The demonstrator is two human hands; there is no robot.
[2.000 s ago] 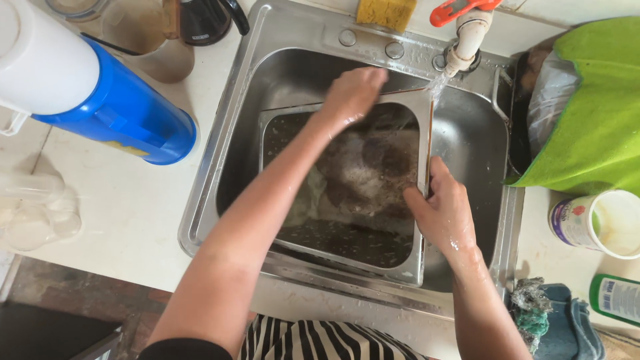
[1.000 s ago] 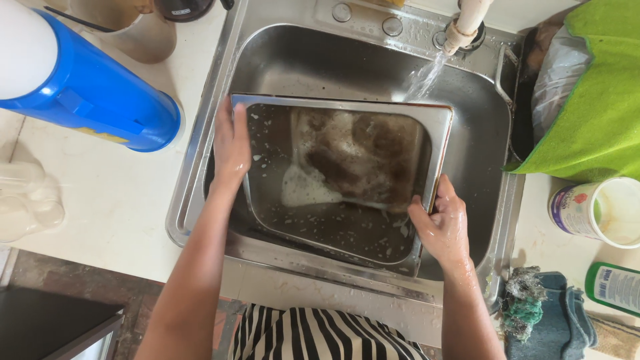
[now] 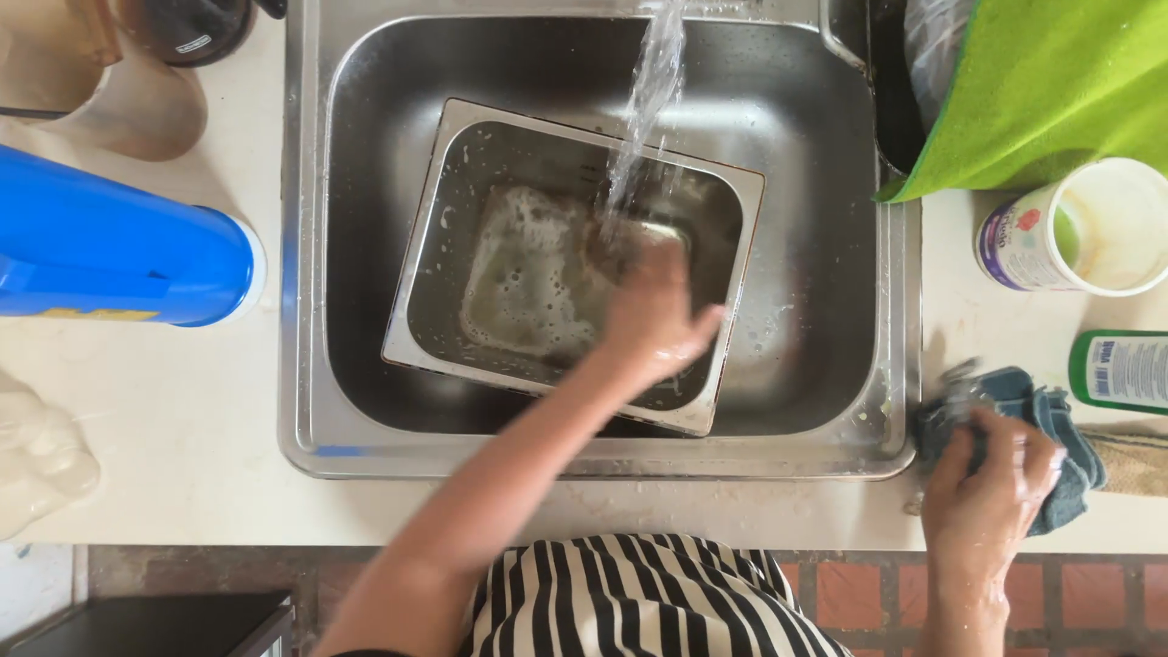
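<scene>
A rectangular stainless steel pan [image 3: 420, 301] sits tilted in the sink basin [image 3: 812, 274], with cloudy, foamy water in its bottom. My left hand [image 3: 652, 315] reaches inside the pan under the stream of running water [image 3: 652, 100]; its fingers are blurred, and whether they hold anything does not show. At the right, on the counter, my right hand [image 3: 990, 474] has its fingertips at a greyish scouring pad [image 3: 961, 388], which is blurred and partly hidden. A folded blue-grey cloth [image 3: 1063, 484] lies under and beside that hand.
A blue and white thermos [image 3: 128, 242] lies left of the sink, near a translucent pitcher [image 3: 155, 109]. Along the right are a green cloth [image 3: 1058, 100], a white plastic tub [image 3: 1113, 228] and a green bottle [image 3: 1086, 370]. A black-topped item [image 3: 173, 620] stands below the counter, lower left.
Both hands have let go of the pan's rim. The pan now rests lower in the basin, turned. My left hand has moved inside it, my right hand to the pad and cloth. The view has shifted closer.
</scene>
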